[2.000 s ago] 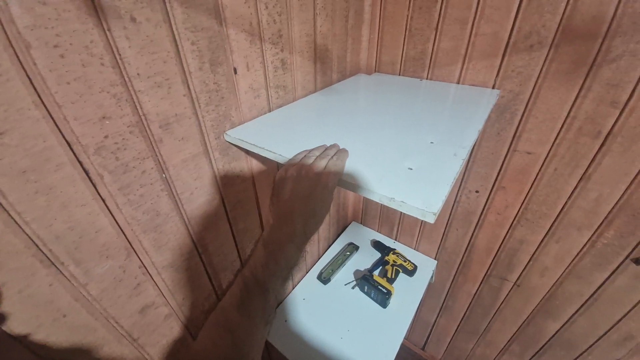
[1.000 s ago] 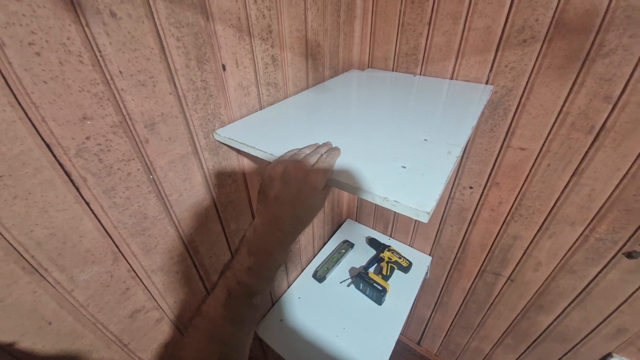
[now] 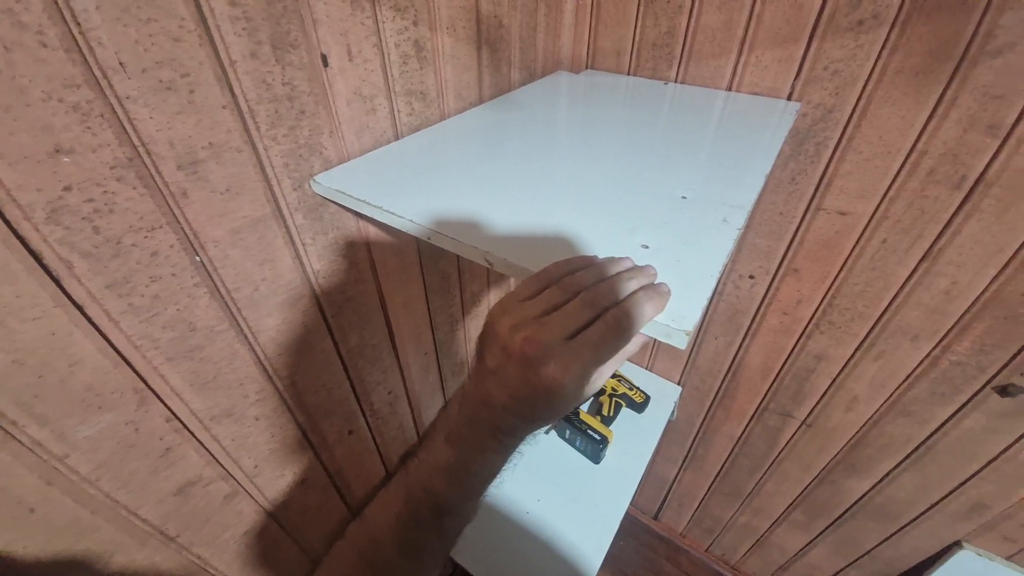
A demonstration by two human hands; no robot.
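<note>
A white shelf board (image 3: 544,160) with small holes and chipped edges sits in the corner between two wood-plank walls. My left hand (image 3: 572,328) reaches in from the lower left and holds its front edge near the right corner, fingers together on top and the thumb side lower down, partly hidden. Below is a second white board (image 3: 552,504). On it lies a yellow and black cordless drill (image 3: 596,420), partly covered by my left hand. My right hand is out of view.
Reddish wooden plank walls (image 3: 848,264) meet behind the upper board. A dark reddish wooden surface (image 3: 656,548) shows below the lower board. At the bottom right corner is the edge of another pale board (image 3: 968,560). My arm throws a shadow on the left wall.
My left hand has slid right along the upper board's front edge towards its right corner. The long narrow object beside the drill on the lower board is now hidden behind my hand and arm.
</note>
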